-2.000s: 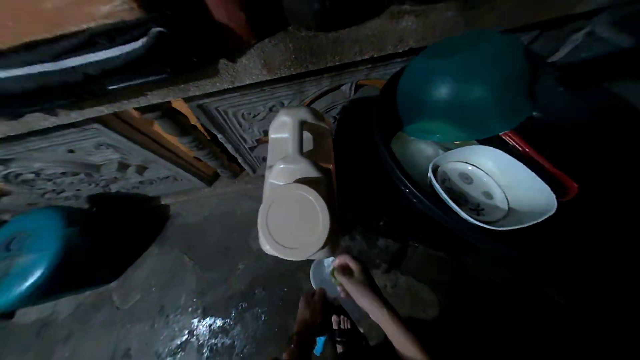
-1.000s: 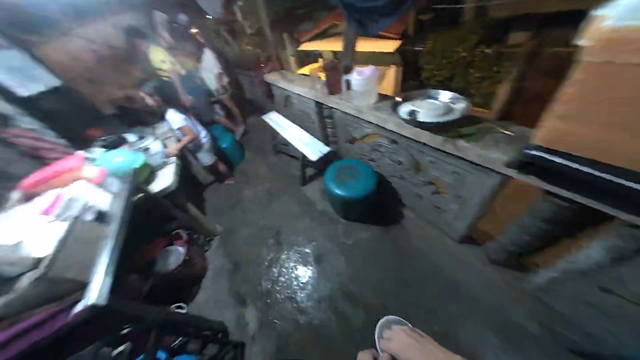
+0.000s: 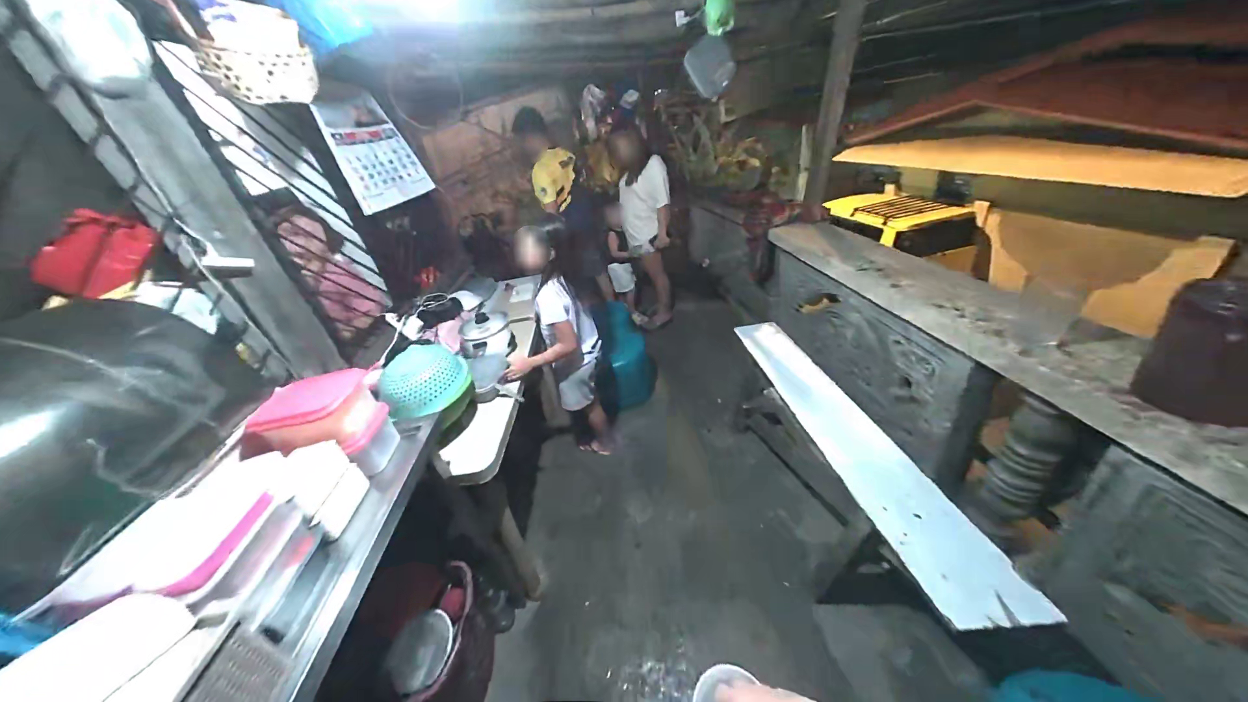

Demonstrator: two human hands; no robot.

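At the bottom edge, right of the middle, a small part of my right hand (image 3: 759, 691) shows against a white round vessel (image 3: 720, 675), a bowl or cup. The hand holds it at its rim; most of both lies below the view, and the fingers cannot be told apart. Wet concrete floor (image 3: 655, 673) glistens just to the left of the vessel. My left hand is not in view.
A long white-topped bench (image 3: 877, 458) stands right, beside a carved concrete wall (image 3: 858, 327). Left are a metal counter (image 3: 375, 556) with plastic containers, a green colander (image 3: 424, 380) and a table (image 3: 478, 444). Several people stand ahead; one touches a pot.
The view has swung up and left from the floor, wall and basins toward the counter, bench and people. Both hands showed at the white vessel two seconds ago; only part of one shows now.
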